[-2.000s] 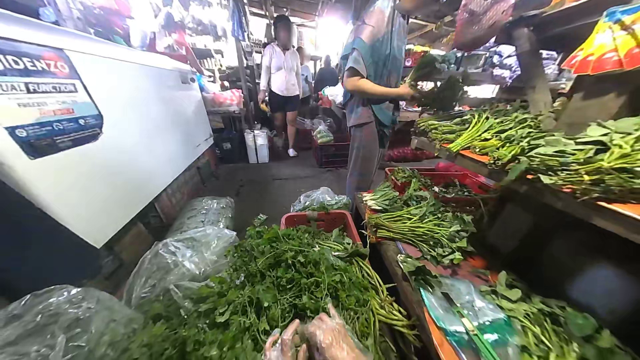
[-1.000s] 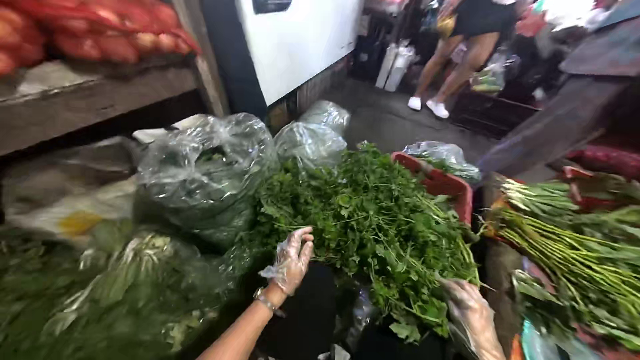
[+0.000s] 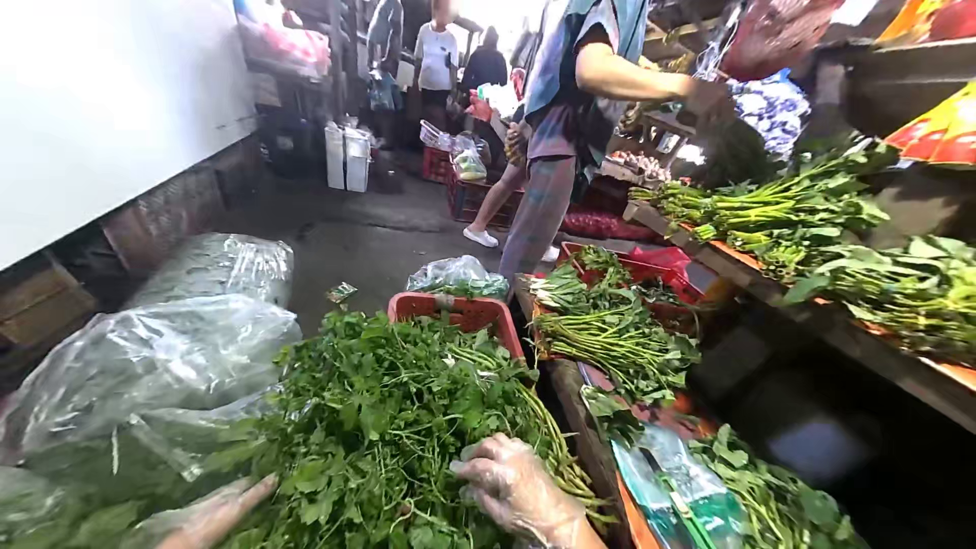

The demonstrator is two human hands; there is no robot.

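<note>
A large heap of leafy green herbs (image 3: 381,427) fills the lower middle of the view and partly covers a red plastic crate (image 3: 457,309). Resting on the right side of the heap is my right hand (image 3: 522,484), in a clear plastic glove, its fingers curled on the leaves; whether it grips any stems cannot be told. My left hand (image 3: 217,515), also in a clear glove, is at the heap's lower left edge with its fingertips pointing at the leaves, partly blurred. Long green stems (image 3: 560,442) lie along the heap's right edge.
Clear plastic bags of greens (image 3: 160,351) stand at the left, below a white appliance (image 3: 114,99). Bundled greens (image 3: 610,335) lie at the right, with more on a raised wooden shelf (image 3: 762,282). A person (image 3: 564,130) stands ahead in the aisle, arm over the shelf. Others stand farther back.
The view has swung right and up since the last frame. My left hand, open and apart from the leaves then, is now at the heap's left edge. My right hand is now on top of the herbs.
</note>
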